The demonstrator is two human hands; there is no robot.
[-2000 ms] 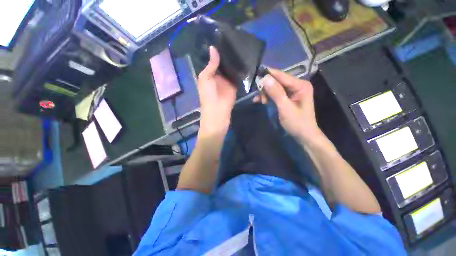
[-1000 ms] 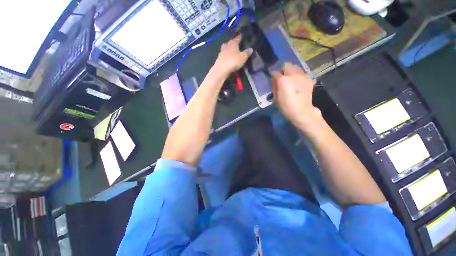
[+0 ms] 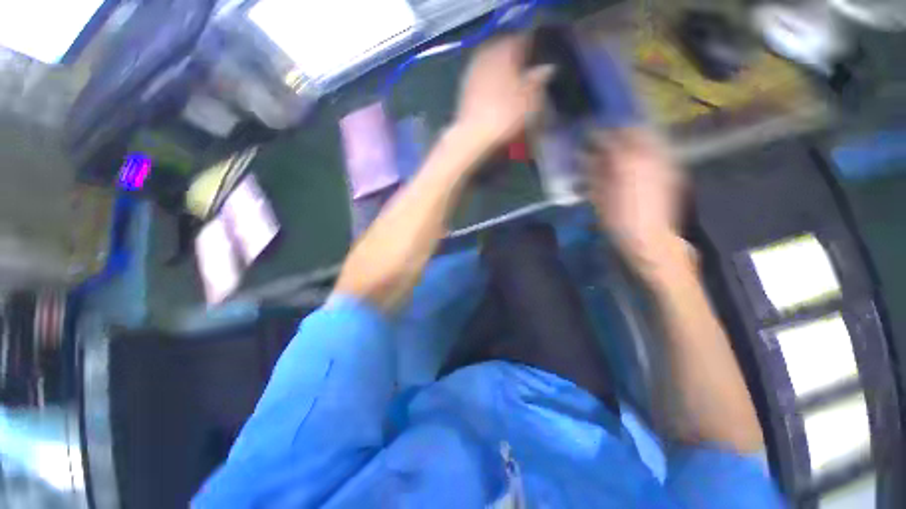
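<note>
A dark smartphone (image 3: 563, 75) lies at or just above the right-hand test plate (image 3: 608, 84), which is blue-grey with a pale rim. My left hand (image 3: 502, 89) is at the phone's left edge, fingers partly on it. My right hand (image 3: 633, 184) is blurred at the near end of the plate, below the phone; its fingertips are too blurred to tell what they hold. A second phone, purplish (image 3: 369, 151), lies on the other plate, left of my left forearm, which partly covers that plate.
A phone tray (image 3: 785, 209) with several bright-screened phones stands at my right. Two loose phones and a yellow paper (image 3: 208, 188) are on the bench at left. The RF tester (image 3: 333, 35) and blue cable are behind; the mouse (image 3: 717, 45) is back right.
Over the last two seconds the dark phone went from being held up between both hands down to the right plate. Since a second ago the view has shifted and blurred; both hands stay near the phone.
</note>
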